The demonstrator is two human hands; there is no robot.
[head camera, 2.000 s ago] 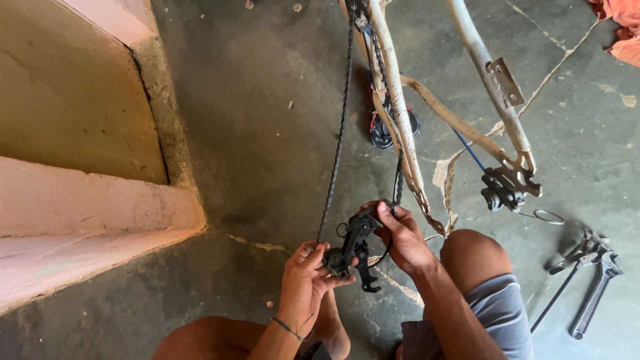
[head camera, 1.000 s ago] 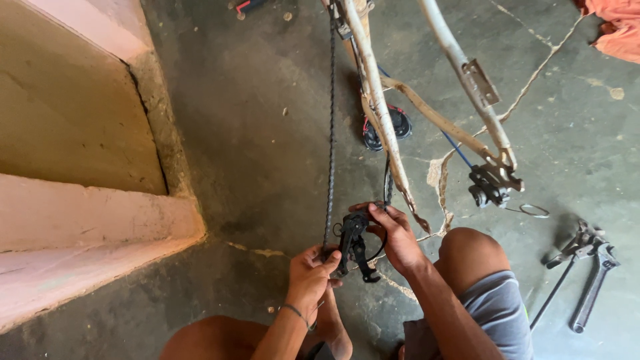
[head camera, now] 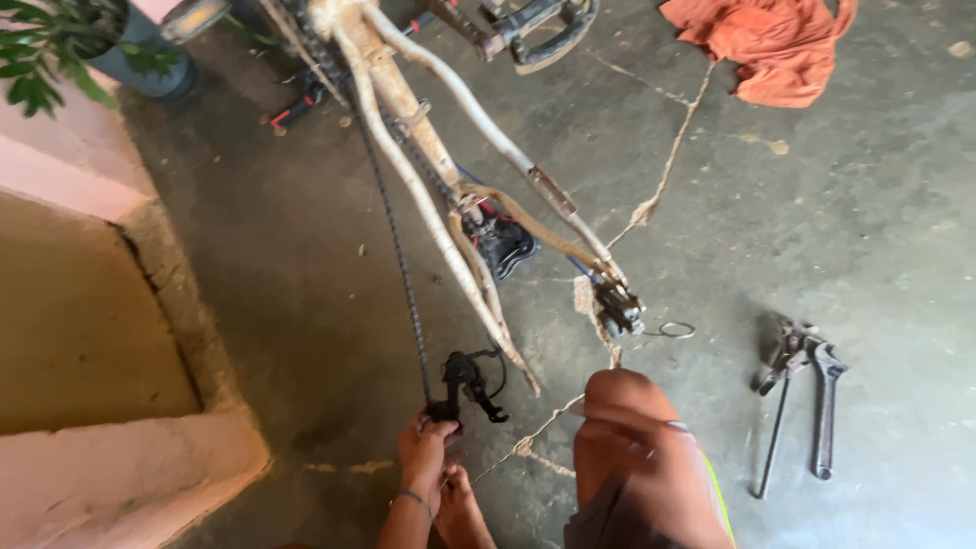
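Note:
My left hand grips the lower end of a black rear derailleur, its fingers around the pulley end. The bicycle chain runs down to it from the upper left. Beside the derailleur is the bare tip of a white, rusty bicycle frame, not touching my hand. A blurred shape over my right knee, seemingly my right hand, is away from the derailleur; its fingers cannot be made out. A metal part with a looped cable sits at the frame's other rear end.
An adjustable wrench lies on the floor at the right, beside a metal tool with a thin rod. Pedals and an orange cloth are at the top. A potted plant and pink wall stand left.
My right hand has let go of the derailleur and moved away to the right. My left hand still holds its lower end. The view has shifted, showing more of the frame and the plant.

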